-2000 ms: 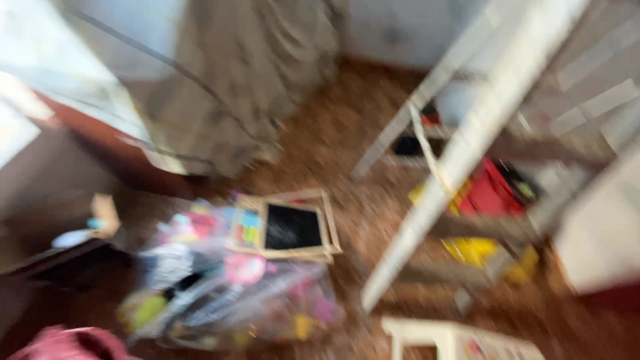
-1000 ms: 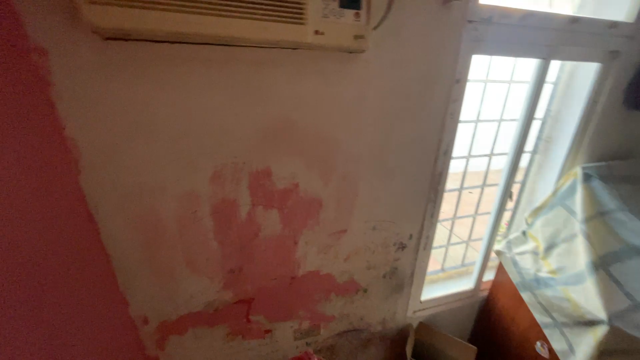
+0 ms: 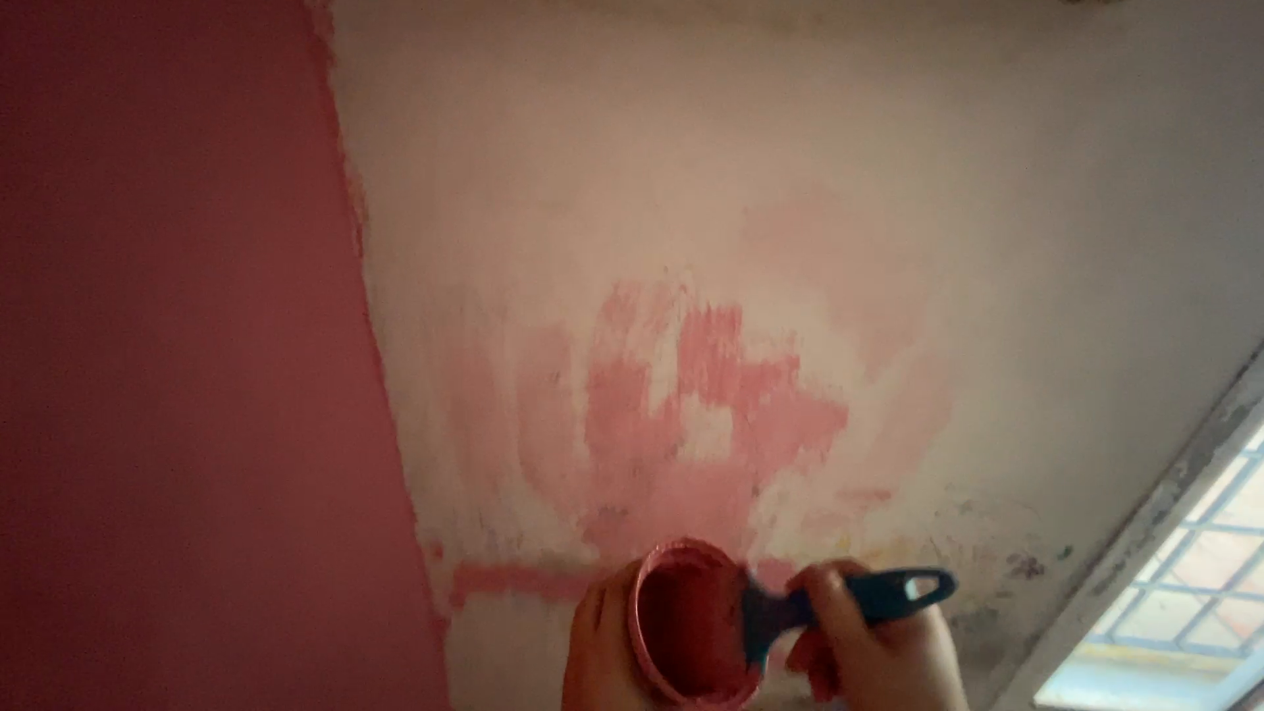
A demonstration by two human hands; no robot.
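Observation:
My left hand (image 3: 600,642) is wrapped around the left side of a small round container of pink paint (image 3: 691,627), its mouth tilted toward me. In my right hand (image 3: 869,642) is a paintbrush (image 3: 834,607) with a dark handle that has a hanging hole. The brush head is at the container's right rim; its bristle tips are hard to make out. Behind both hands is a whitish wall (image 3: 592,118) with uneven pink paint patches (image 3: 711,415). How far the hands are from the wall is not clear.
A solid dark pink wall (image 3: 188,346) fills the left side, meeting the whitish wall at a ragged edge. At the lower right is a window with a grille (image 3: 1185,583) and a worn frame (image 3: 1145,533). Dark stains (image 3: 1027,565) mark the wall near it.
Both hands, the paint container and the brush have come into view. The view has swung from the cluttered floor up to the wall, then closer to its pink patches.

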